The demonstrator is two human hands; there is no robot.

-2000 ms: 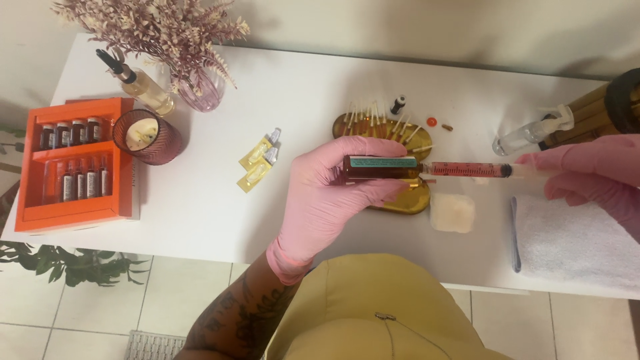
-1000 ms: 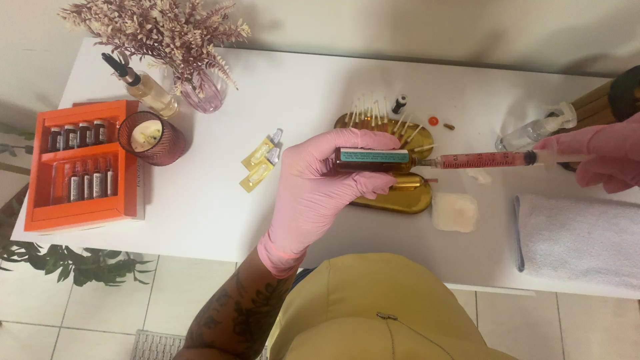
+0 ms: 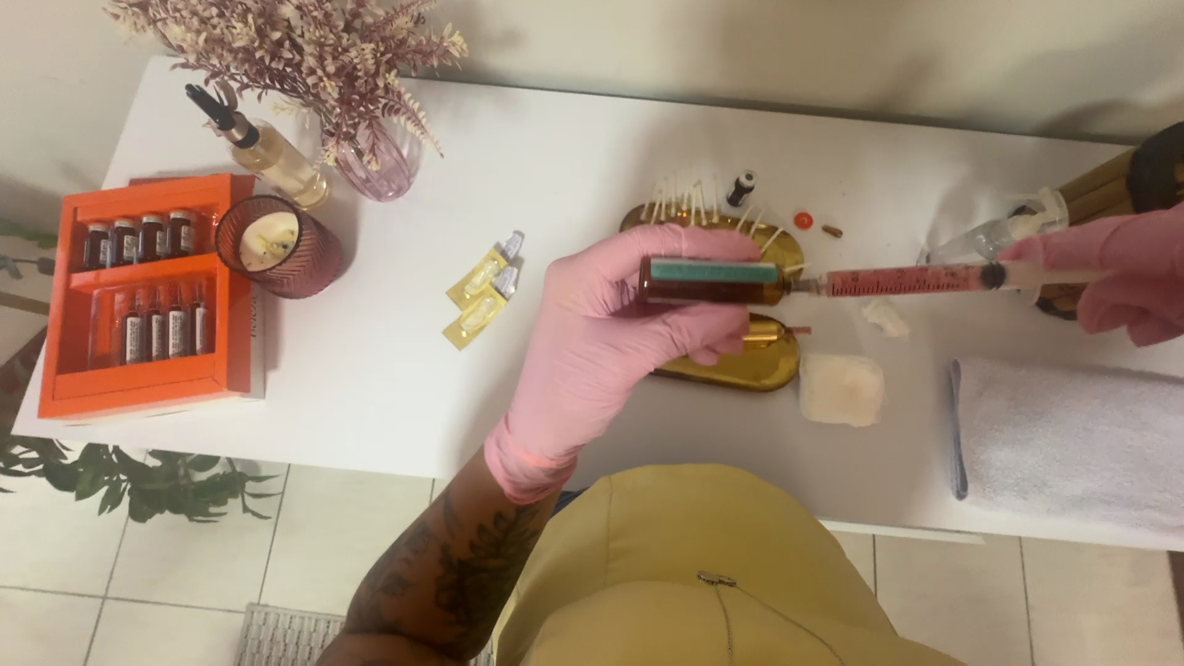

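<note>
My left hand (image 3: 638, 324), in a pink glove, grips an amber glass vial (image 3: 712, 281) lying on its side, its neck toward the right. A syringe (image 3: 906, 280) filled with pink-red liquid meets the vial's neck; whether a needle is inside is hidden. My right hand (image 3: 1110, 268), also gloved, holds the plunger end of the syringe at the right edge; its fingertips are partly hidden. Below and behind the left hand are a gold tray (image 3: 731, 370) and cotton swabs (image 3: 698, 202). A beige cotton pad (image 3: 842, 390) lies right of the tray.
An orange box of vials (image 3: 148, 379), a candle in a ribbed glass (image 3: 282, 250), a dropper bottle (image 3: 277, 162) and a vase (image 3: 375, 162) stand left. Two yellow ampoule packets (image 3: 481, 291) lie mid-table. On the right are a folded towel (image 3: 1064, 444) and a clear bottle (image 3: 999, 231).
The plunger is drawn further out to the right with my right hand, and more pink-red liquid shows in the barrel. My left hand keeps its hold on the vial.
</note>
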